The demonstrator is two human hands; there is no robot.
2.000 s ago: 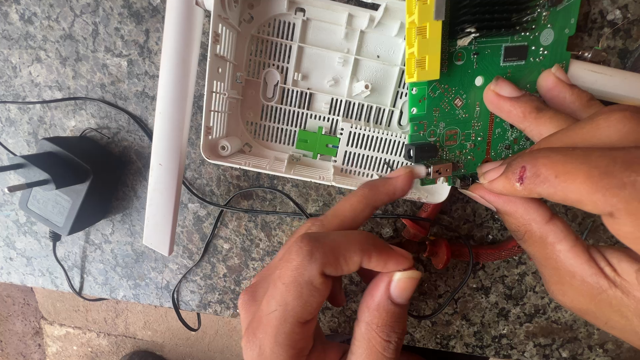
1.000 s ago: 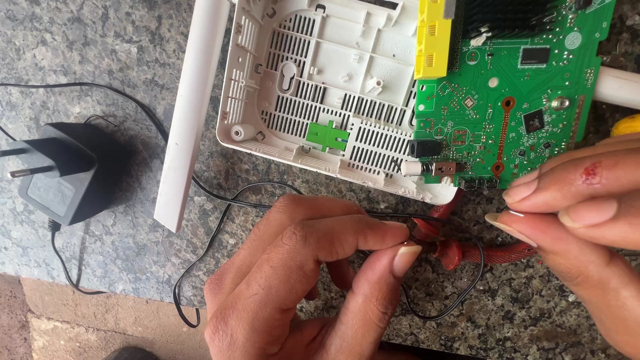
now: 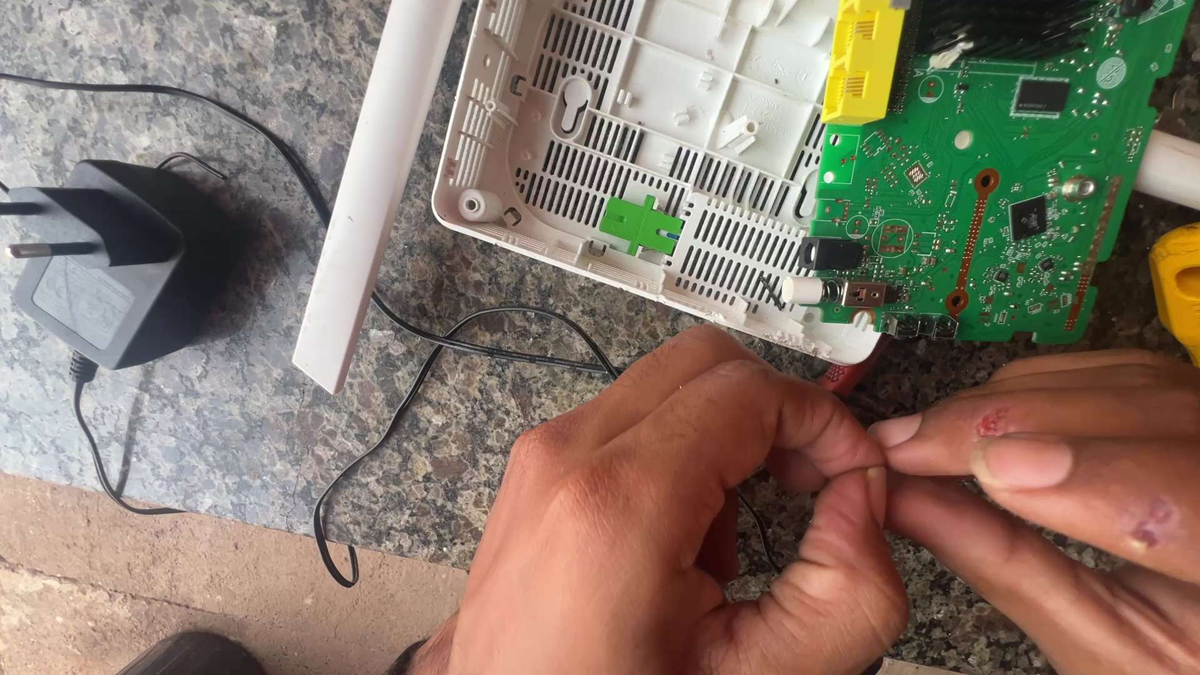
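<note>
My left hand (image 3: pixel 675 506) is below the white plastic router housing (image 3: pixel 581 253), thumb and index fingertip pinched together. From the right, the fingertips of my right hand (image 3: pixel 1059 487) meet them; anything between the fingertips is hidden. Above my hands, the green circuit board (image 3: pixel 994 216) overlaps the housing's right side. It carries a yellow port block (image 3: pixel 860 66), a black power jack (image 3: pixel 830 253) and a white push button (image 3: pixel 802 290) on a metal switch. A green fibre adapter (image 3: pixel 642 225) sits inside the housing.
A black power adapter (image 3: pixel 122 262) with a two-pin plug lies at left on the granite slab (image 3: pixel 253 412), its thin black cable (image 3: pixel 403 412) looping towards my left hand. A white antenna (image 3: pixel 375 197) slants beside the housing. A yellow object (image 3: pixel 1177 286) is at the right edge, a red one (image 3: pixel 848 370) under the housing.
My right hand has left the board's lower edge, where it was two seconds ago. One second ago it pinched a small thin piece, apart from my left hand; now both hands' fingertips meet.
</note>
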